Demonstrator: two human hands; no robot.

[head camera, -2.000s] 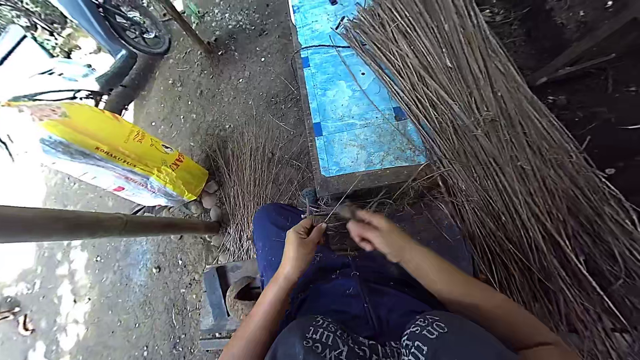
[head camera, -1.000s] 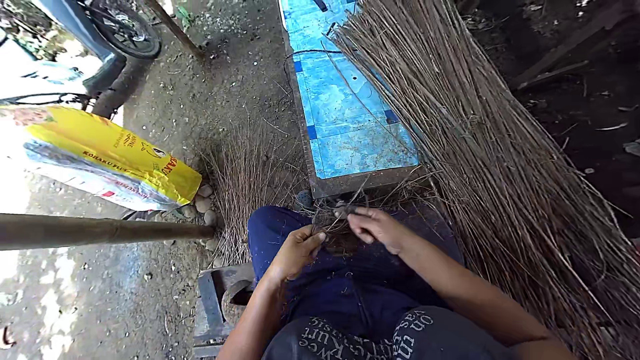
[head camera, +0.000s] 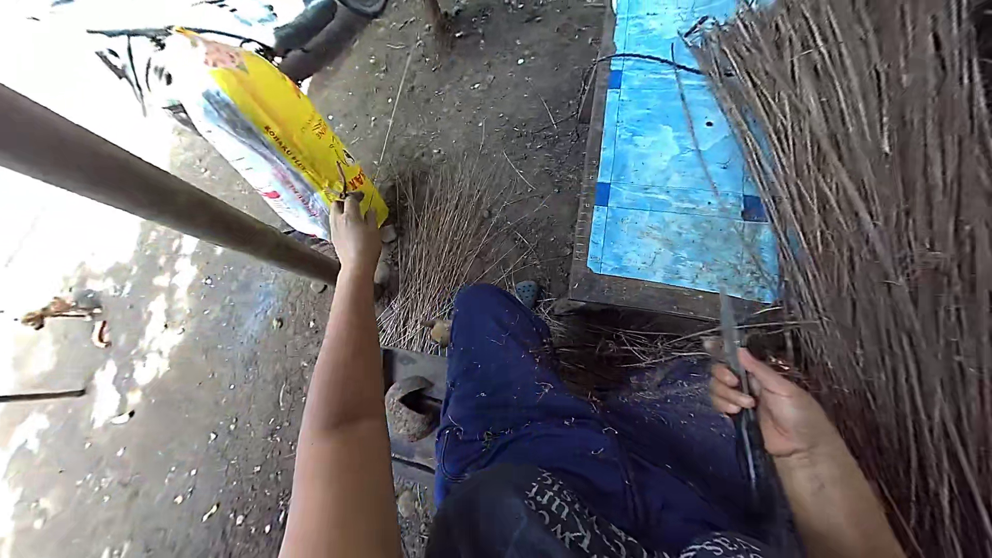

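Note:
My left hand (head camera: 356, 232) reaches out at the left beside a yellow and white printed sack (head camera: 294, 139), with a small dark twig-like piece (head camera: 342, 180) at its fingertips; whether the fingers grip it I cannot tell. My right hand (head camera: 767, 403) is closed around a knife (head camera: 730, 333), its blade pointing up toward the blue sheet. Close by on the right lies a large bundle of thin brown sticks (head camera: 868, 201). A smaller bundle of thin sticks (head camera: 438, 248) lies on the ground between the sack and my knee.
A blue sheet (head camera: 666, 240) covers a low wooden bench. A thick pole (head camera: 170, 178) slants in from the left. A halved coconut shell (head camera: 411, 407) rests on a dark block beside my leg. Behind the sack stands part of a motorbike (head camera: 310, 31).
My left hand has moved from my lap out to the left, to the sack. The right hand has moved right, away from the left one, with the knife. The view has shifted left.

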